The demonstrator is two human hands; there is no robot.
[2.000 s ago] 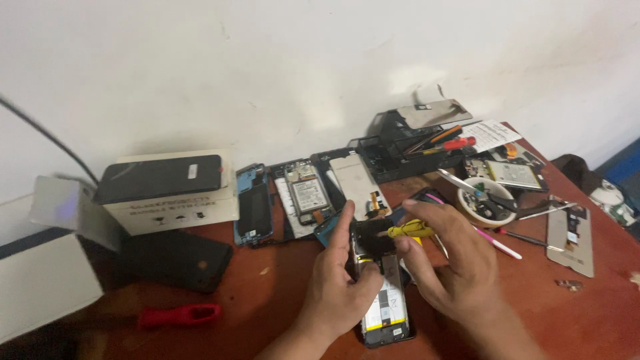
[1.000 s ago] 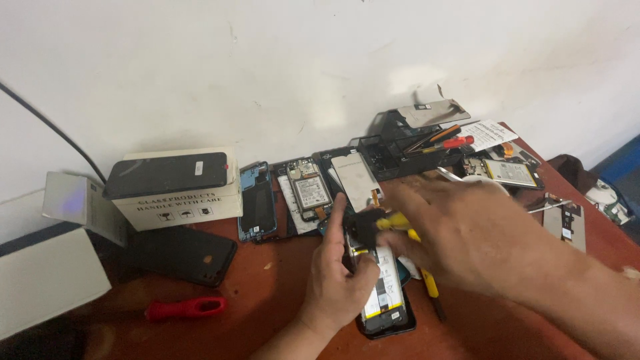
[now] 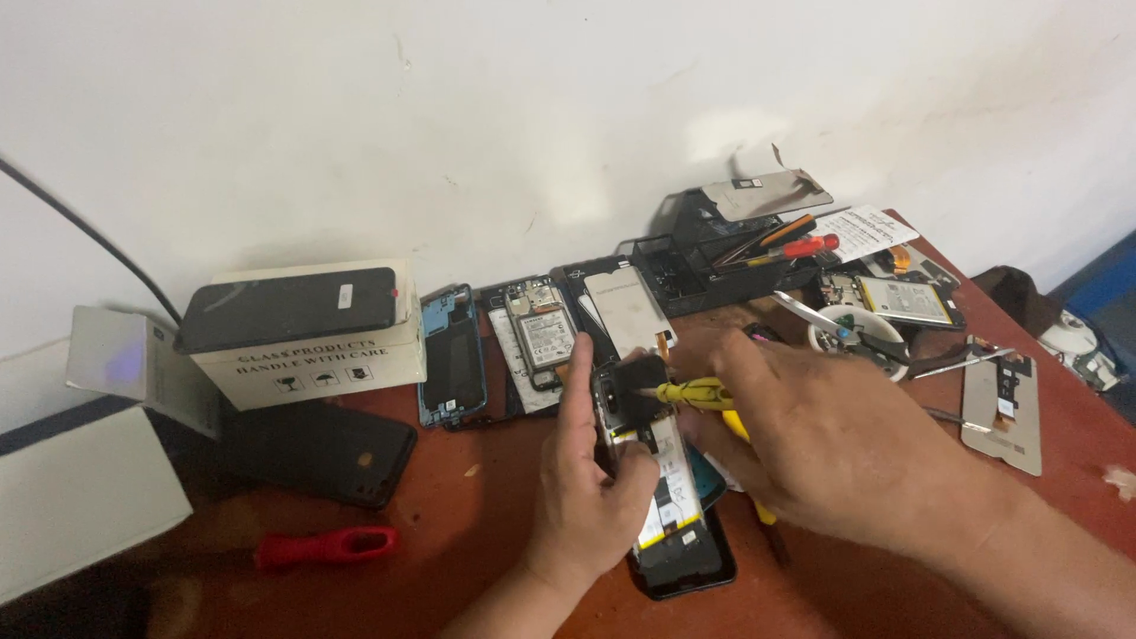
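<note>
An opened smartphone lies tilted in front of me, its battery and a black cover piece at the upper end showing. My left hand grips its left side, the thumb over the battery and the index finger stretched along the edge. My right hand holds a yellow-handled screwdriver, its tip at the black piece near the phone's top. A second yellow handle shows just under the right hand, partly hidden. A teal phone part lies beside the phone, half under the right hand.
Behind stand a glass-products carton with a black phone panel on it, opened phones and a black organizer with tools. A white cup of parts is at right. A red handle and a black back cover lie left.
The right hand has shifted over the phone's upper end, and the screwdriver tip now points left at the black piece. The left hand keeps its hold on the phone.
</note>
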